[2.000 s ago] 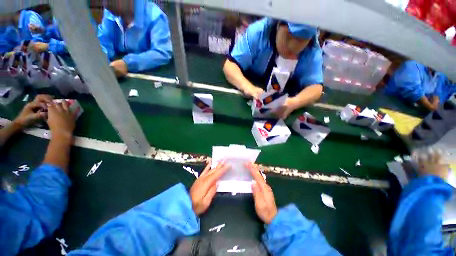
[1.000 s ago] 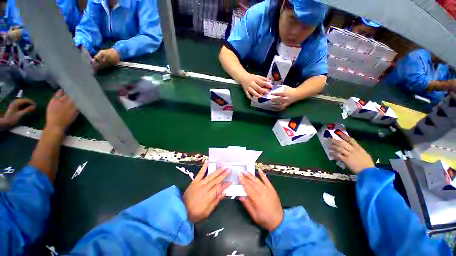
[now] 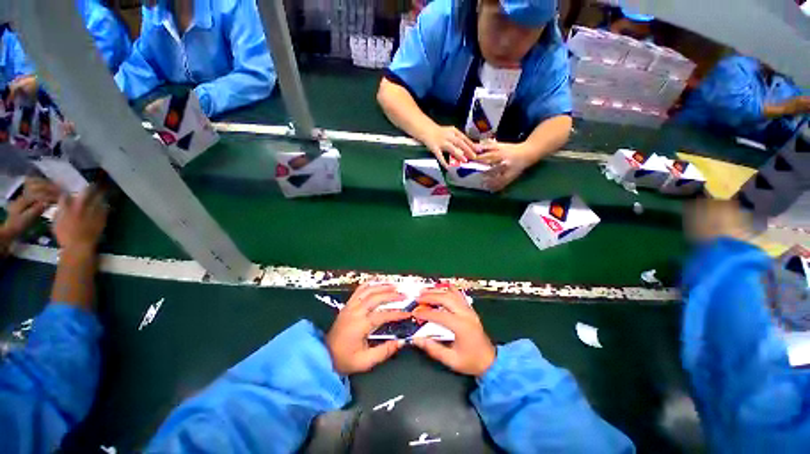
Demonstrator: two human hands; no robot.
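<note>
A white product box (image 3: 410, 330) with a dark blue panel lies at the bench's belt-side edge, mostly covered by my hands. My left hand (image 3: 365, 328) holds its left side, fingers over the top. My right hand (image 3: 453, 330) holds its right side the same way, with the fingertips of both hands close together. The box's top looks closed. Its far side and any flaps there are hidden under my fingers.
The green conveyor belt (image 3: 382, 239) carries several boxes beyond the chipped white rail (image 3: 568, 288). A person opposite handles a box (image 3: 477, 173). Neighbours' arms reach in at left and right. A metal post (image 3: 146, 151) stands left. White scraps (image 3: 588, 334) lie on the bench.
The box between my hands had a raised white flap and open inside; now its dark-panelled top shows closed. Belt boxes have shifted right, and others have appeared at left. The right neighbour's hand has withdrawn.
</note>
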